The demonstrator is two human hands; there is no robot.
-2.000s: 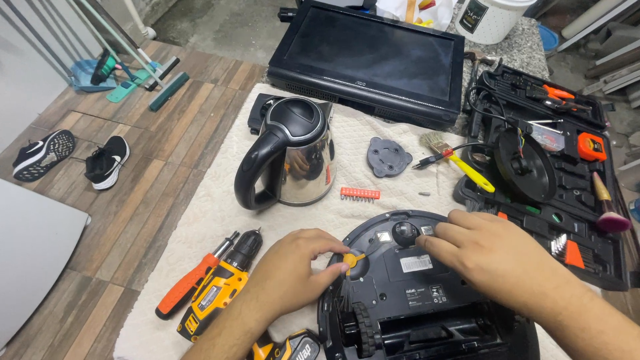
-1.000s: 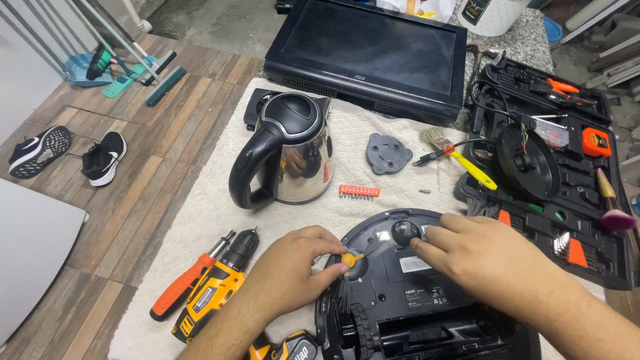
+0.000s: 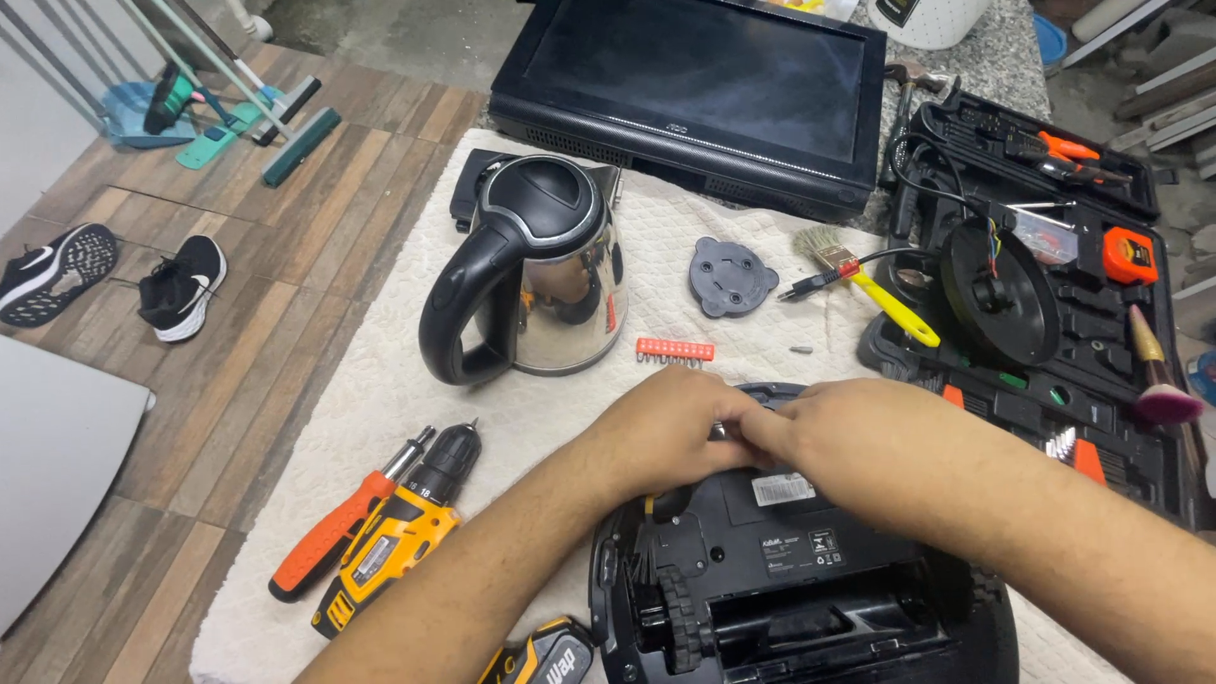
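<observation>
A black robot vacuum cleaner (image 3: 750, 570) lies upside down on a cream quilted cloth (image 3: 399, 323), its wheel, brush slot and labels showing. My left hand (image 3: 674, 418) and my right hand (image 3: 845, 427) meet over its far edge, near where the small front caster sits. Their fingertips are bunched together and hide what they touch, so I cannot tell whether either holds something. Part of the yellow side-brush hub (image 3: 650, 505) shows below my left hand. Beyond the hands lie a red strip of screwdriver bits (image 3: 674, 351), a loose bit (image 3: 801, 350) and a grey round plastic cover (image 3: 731, 276).
A steel kettle (image 3: 570, 294) stands behind my left hand. At left lie a yellow drill (image 3: 399, 532) and an orange-handled screwdriver (image 3: 332, 537). A monitor (image 3: 693, 85) lies at the back. At right are a yellow-handled brush (image 3: 893, 304), a kettle base (image 3: 999, 294) and a tool case (image 3: 1092, 313).
My left hand has left the yellow side-brush hub and moved right and away from me. Both hands now meet over the caster area, where only my right hand was before.
</observation>
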